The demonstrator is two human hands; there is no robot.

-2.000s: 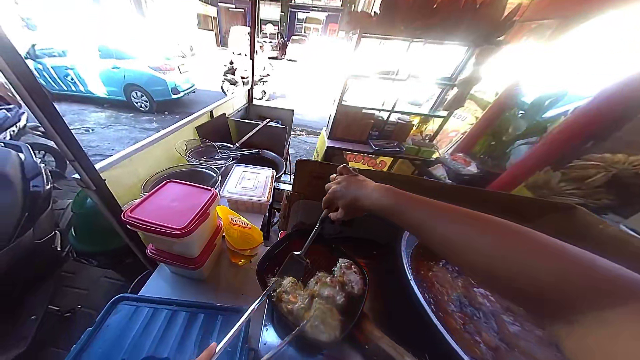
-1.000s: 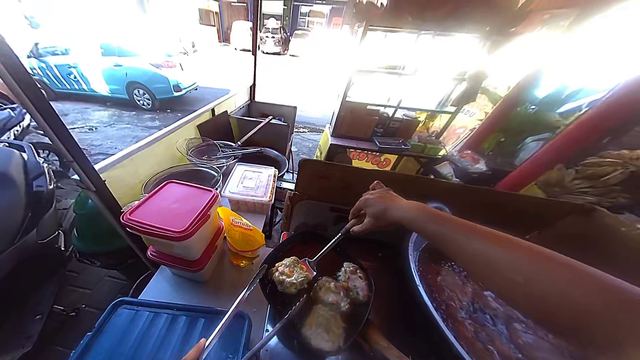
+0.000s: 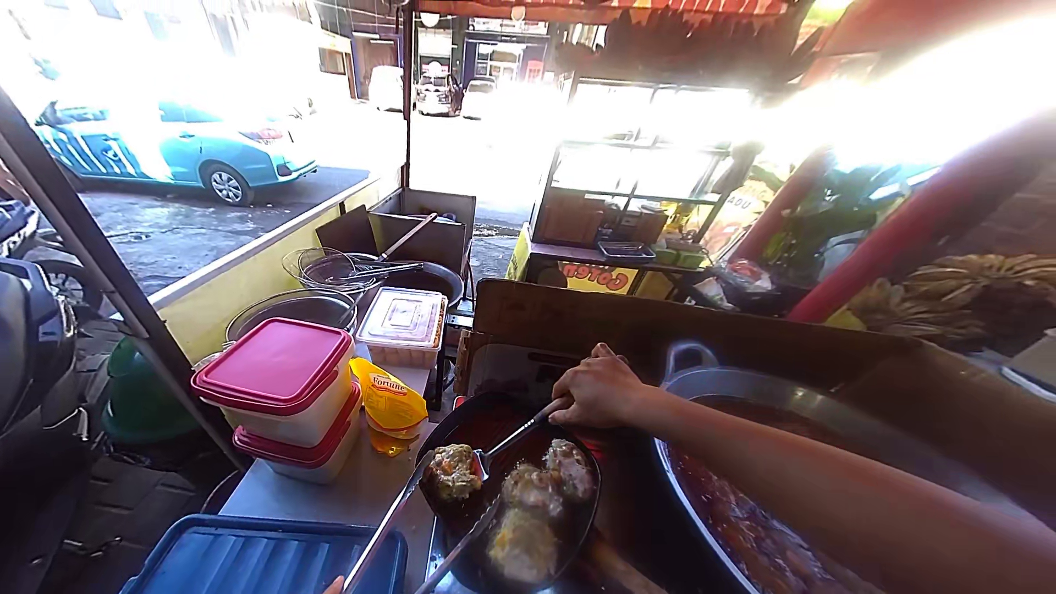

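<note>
My right hand [image 3: 601,389] grips the handle of a metal spatula [image 3: 521,432], whose blade touches a battered fritter [image 3: 454,472] at the left side of a dark frying pan [image 3: 591,528]. Of my left hand [image 3: 334,586] only a fingertip shows at the bottom edge, against metal tongs [image 3: 388,528]. One tong arm reaches the left fritter and the other crosses the pan's lower left, so the tongs are spread. Several more fritters [image 3: 525,544] lie in oil at the pan's middle and right. My left hand's grip is mostly out of frame.
A large metal pot [image 3: 678,487] of dark oil and food stands right of the pan, beneath my right forearm. To the left are stacked lidded tubs [image 3: 280,367], a yellow oil pouch [image 3: 392,404], a clear box [image 3: 403,318], and a blue lid [image 3: 272,561]. A cardboard screen [image 3: 536,309] stands behind.
One fritter has moved left, away from the others, with the spatula against it. My right hand has moved right since the earliest frame. The tongs have shifted only slightly.
</note>
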